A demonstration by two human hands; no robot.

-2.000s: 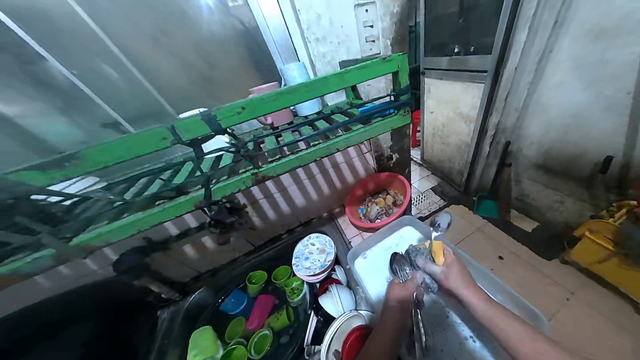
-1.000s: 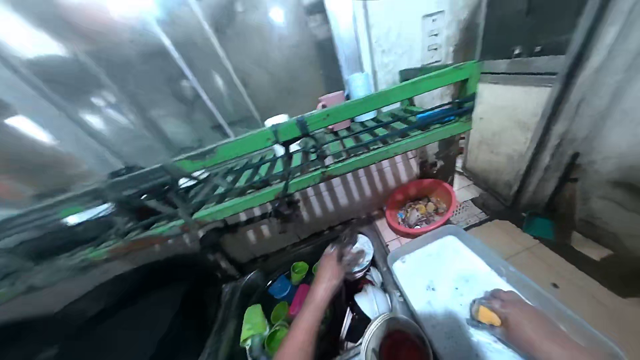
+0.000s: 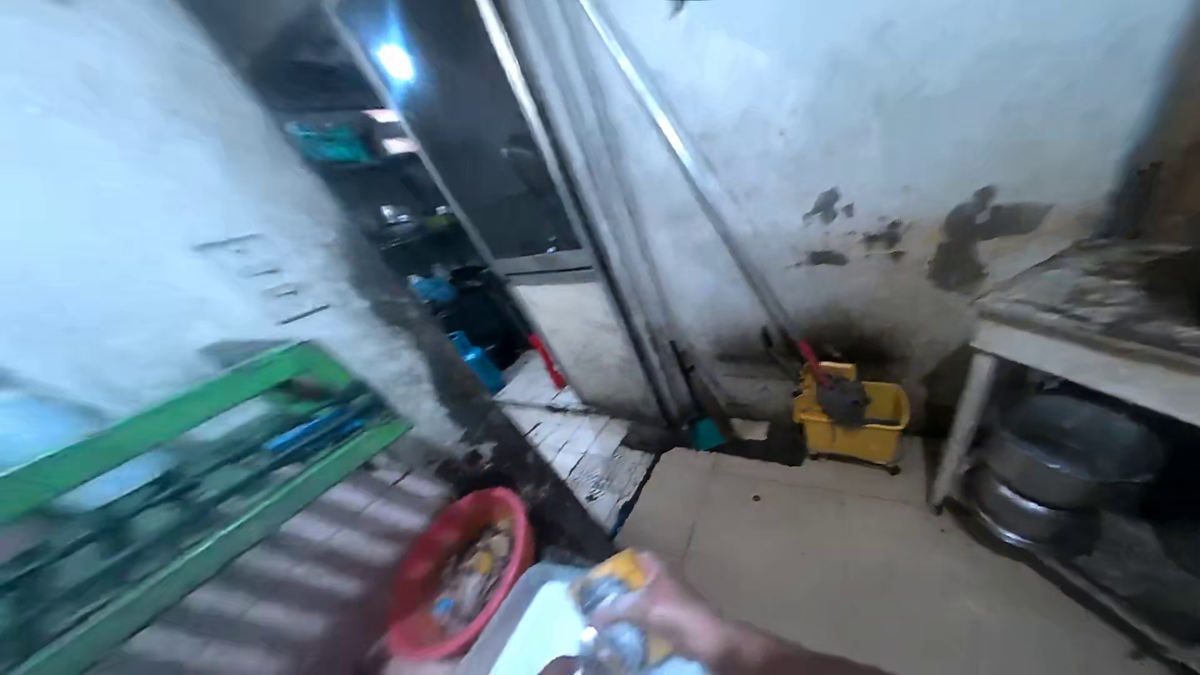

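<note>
My right hand [image 3: 670,609] comes in from the bottom centre, closed around a yellow sponge [image 3: 623,569] pressed against shiny metal utensils [image 3: 609,623], which look like spoons but are blurred. Only a bit of my left hand [image 3: 561,667] shows at the bottom edge, beside the lower end of the utensils; its grip is cut off by the frame. Both hands are over a pale plastic tub [image 3: 539,614] of whitish water. Left of the tub stands a red basin [image 3: 514,553] with food scraps in it.
A green slatted rack [image 3: 216,520] stands at the left. A yellow mop bucket [image 3: 851,436] with a mop stands by the far wall, near a teal dustpan [image 3: 707,433]. On the right, a table [image 3: 1078,347] has large metal pots [image 3: 1069,459] under it. A doorway opens behind the basin.
The view has swung far to the right. A second ago my left hand was over the dishes and my right hand held the sponge in the tub; now both are close together at the utensils.
</note>
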